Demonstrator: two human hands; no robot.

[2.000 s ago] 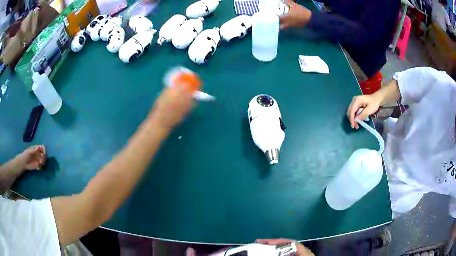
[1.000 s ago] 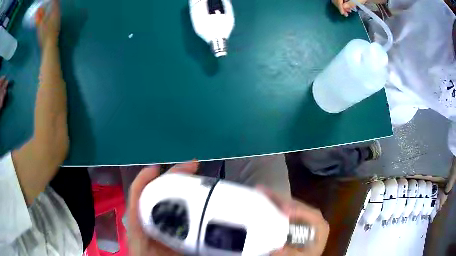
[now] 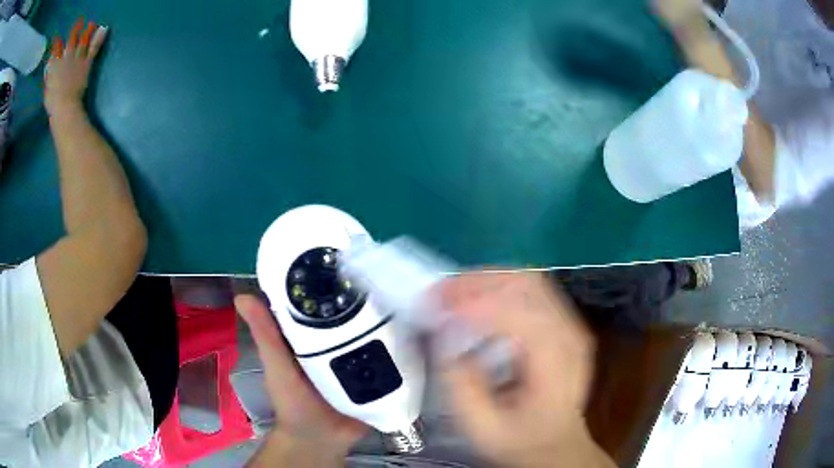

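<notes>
A white bulb camera (image 3: 320,347) is held over the lap at the table's front edge, its round lens head up and left, its screw base down and right. My left hand (image 3: 297,393) holds it from the left and below, the palm behind the body. My right hand (image 3: 517,356) is blurred and holds a crumpled white wiping cloth (image 3: 402,274). The cloth's end overlaps the right side of the round lens head; I cannot tell whether it touches. The fixed lens window, a black rounded square, faces me below the black seam.
Another bulb camera (image 3: 329,32) lies on the green table (image 3: 439,174). A wash bottle (image 3: 677,137) stands near the right corner. A carton (image 3: 818,343) at lower right holds a row of cameras. People's arms are at left and right; a red stool (image 3: 206,366) is at lower left.
The held camera has turned from lying sideways to pointing steeply down-right. My right hand has left the screw base and now holds the cloth at the lens head. The right person's arm has moved.
</notes>
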